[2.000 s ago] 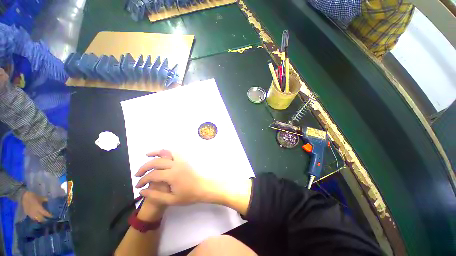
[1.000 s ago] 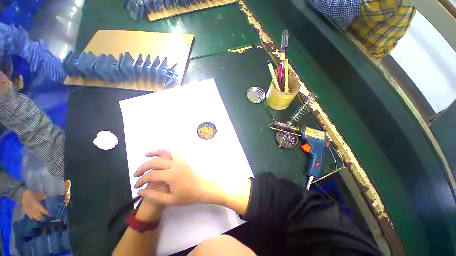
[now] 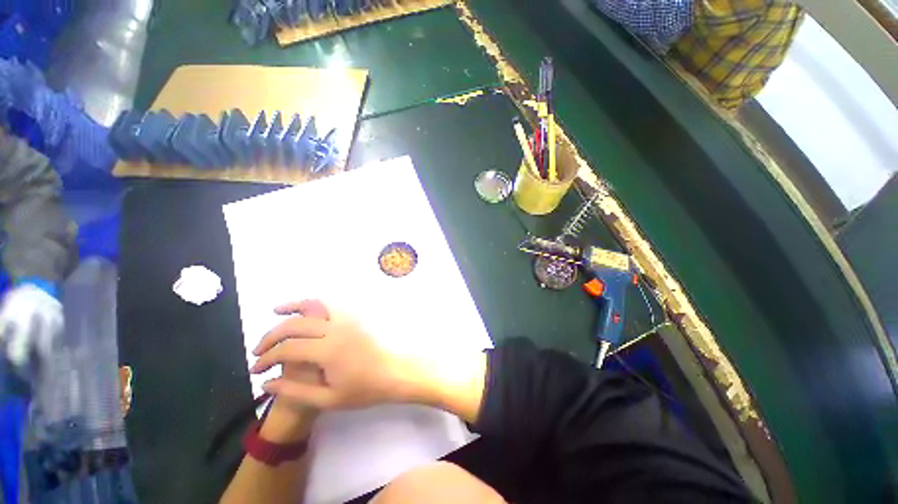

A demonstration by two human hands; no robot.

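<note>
My right hand (image 3: 330, 359) lies over my left hand above the white paper sheet (image 3: 325, 236). Its fingers are bent and slightly apart, with no object visible in it. My left hand (image 3: 293, 406) is mostly hidden under it, with a red band at the wrist; what its fingers do is hidden. A small round dish (image 3: 398, 260) with gold-brown contents sits on the paper beyond my hands. A dark, thin, blurred thing (image 3: 231, 433) lies left of my left wrist.
Blue units (image 3: 226, 138) stand in a row on a cardboard sheet (image 3: 266, 84). A crumpled white thing (image 3: 198, 284) lies left. Right are a pen pot (image 3: 540, 190), round lid (image 3: 493, 186), coil stand (image 3: 555, 271) and blue soldering tool (image 3: 612, 295). Another person's gloved hand (image 3: 30, 320) shows left.
My hands keep the same overlapped pose. The view has shifted slightly, so the bench things sit a little further left. At left, a white-gloved hand now shows and the bare hand is gone from view.
</note>
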